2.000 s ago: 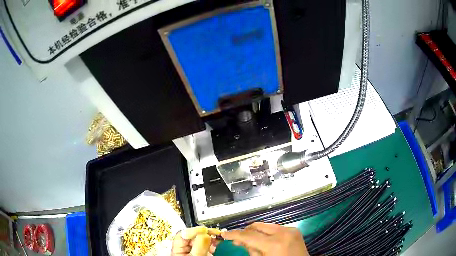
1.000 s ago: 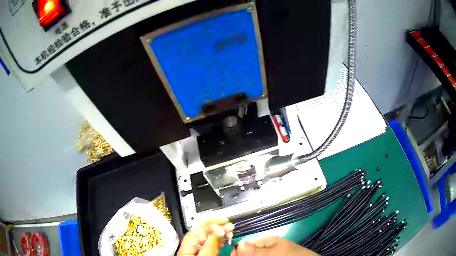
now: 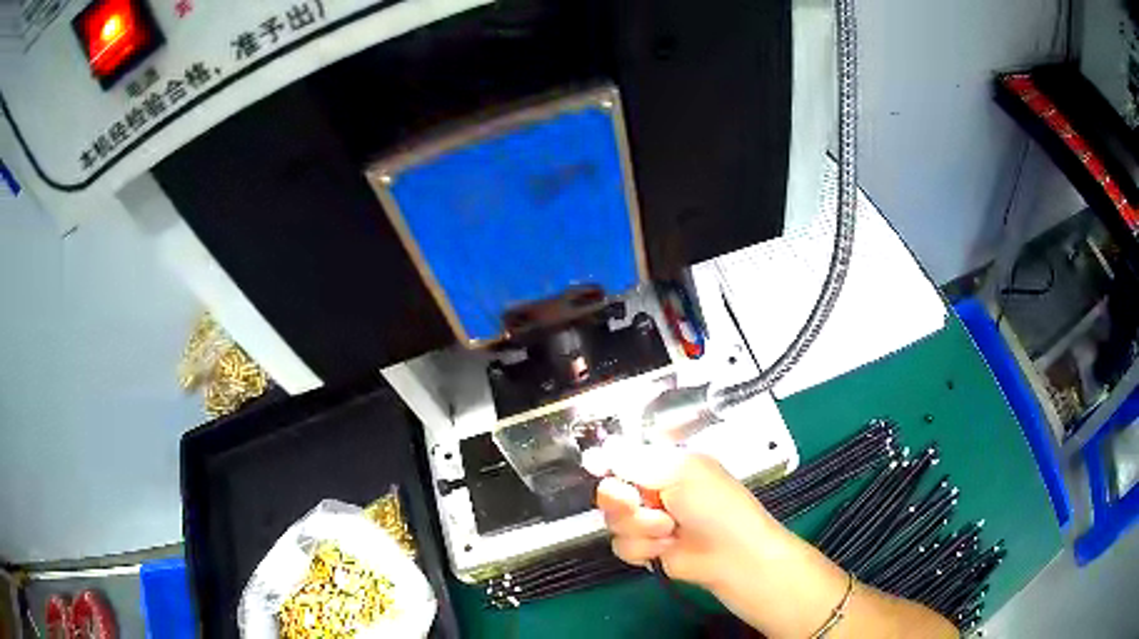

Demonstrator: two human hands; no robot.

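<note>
My right hand [image 3: 668, 512] reaches in from the lower right, its fingers closed at the front of the crimping die [image 3: 590, 433]. A short dark stretch of coaxial cable [image 3: 657, 569] shows below the fingers; its end at the die is hidden by fingertips and glare. The clear guard [image 3: 537, 456] stands left of the fingertips. The blue ram cover [image 3: 512, 219] is above the die. My left hand is out of the picture. A bundle of black coaxial cables [image 3: 893, 512] lies fanned on the green mat.
The open bag of gold parts [image 3: 337, 599] sits in the black tray [image 3: 250, 481] at left. Another gold-parts bag [image 3: 222, 368] is behind it. The lamp's gooseneck [image 3: 843, 212] curves down at the right, over the paper sheet [image 3: 812, 300].
My right hand has moved up from the cables to the die. My left hand has left the picture. The blue ram cover sits lower relative to the machine body.
</note>
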